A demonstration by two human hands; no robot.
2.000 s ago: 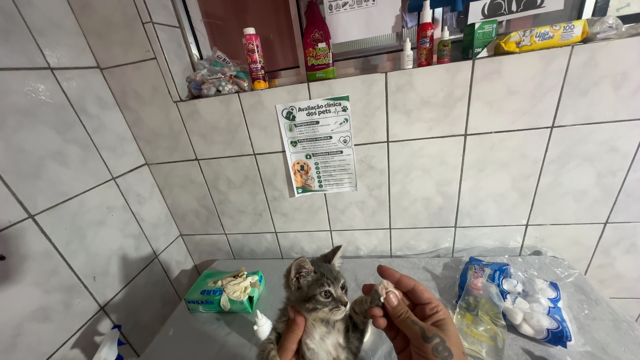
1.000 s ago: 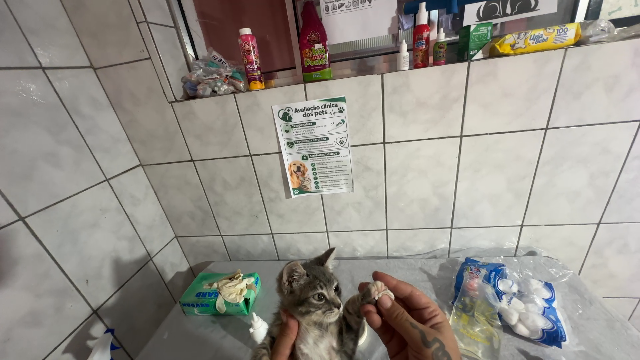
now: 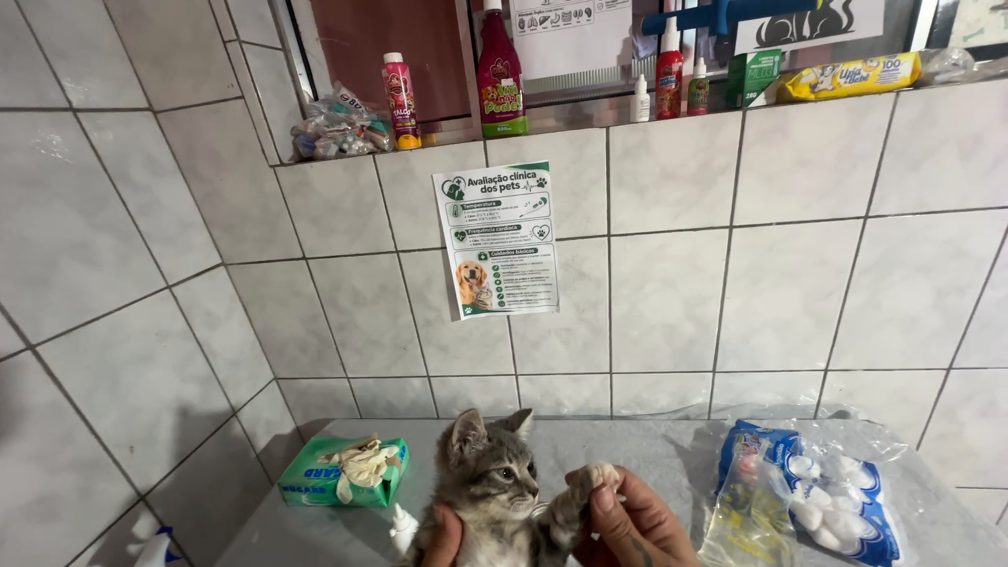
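Observation:
A grey tabby kitten [image 3: 496,480] faces the right side of the view, its upper body raised above the grey table [image 3: 646,449]. My left hand [image 3: 443,537] is around its side at the bottom edge, with mainly the thumb showing. With thumb and fingers, my right hand [image 3: 630,516] pinches the kitten's raised front paw [image 3: 594,477]. A small white dropper bottle [image 3: 403,528] stands just left of the kitten. The lower part of the kitten is out of view.
On the table are a green glove box [image 3: 299,480] with pale gloves [image 3: 364,466], a bag of cotton balls [image 3: 843,504] and a clear bag with yellow contents [image 3: 748,512]. Bottles, including a pink one [image 3: 502,79], and a wipes pack [image 3: 850,77] line the ledge. A spray bottle [image 3: 157,547] is lower left.
Both hands keep their hold on the kitten and its paw. Only slight shifts of the paw and right-hand fingers show.

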